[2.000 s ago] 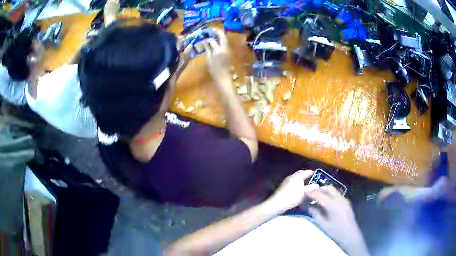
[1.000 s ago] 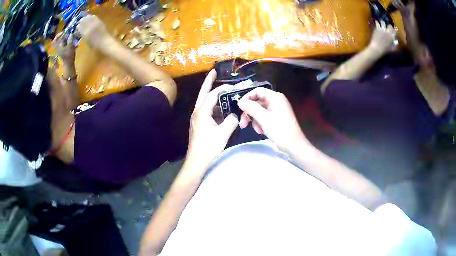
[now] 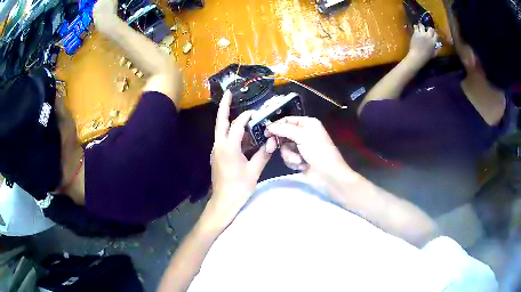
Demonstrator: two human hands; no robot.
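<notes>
My left hand [image 3: 233,149] grips the left edge of a black rectangular module [image 3: 292,107] with a pale edge, held above my lap at the bench edge. My right hand [image 3: 311,145] is over the module's face, its thumb and fingertips pinched near the lower left; whether a tiny piece is between them is too small to tell. A black round-ended housing [image 3: 255,90] lies just beyond the module at the bench edge, partly behind my left fingers. Thin red, yellow and white lead wires [image 3: 311,90] run from its centre out to the right.
The orange-brown bench [image 3: 251,28] crosses the top, with tan scraps [image 3: 223,42] on it. Blue parts [image 3: 73,34] and black units [image 3: 145,20] lie at the far left. People in dark purple shirts work close on both sides. A black unit [image 3: 332,5] lies at the back.
The view has swung from the left neighbour to my own hands. Since the last earlier frame the black round housing shows more fully, and the module is more tilted. Both hands remain at the module.
</notes>
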